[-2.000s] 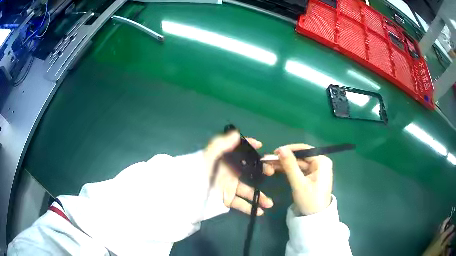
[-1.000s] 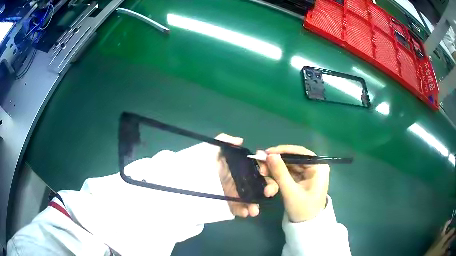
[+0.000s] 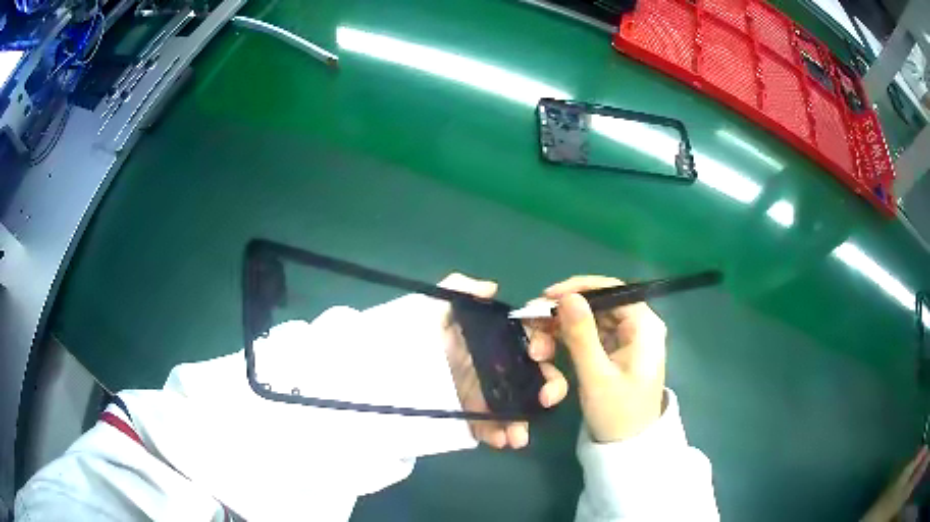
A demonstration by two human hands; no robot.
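A black phone middle frame with a large open window is held above the green belt. My left hand grips its solid dark end from beneath; the window end reaches left over my white sleeve. My right hand holds black tweezers with pale tips. The tips are at the upper edge of the frame's solid end; whether they touch it or hold anything is too small to tell. A second phone middle frame lies on the belt beyond my hands.
The green belt shows bright light reflections. A red tray is at the upper right. A short bent guide rail lies at the upper left. A metal machine fixture stands left. Another person's hand shows at the lower right edge.
The second frame has moved left and away along the belt. The held frame swung from pointing down to extending left, then stayed nearly still. The tweezers' rear end has risen slightly.
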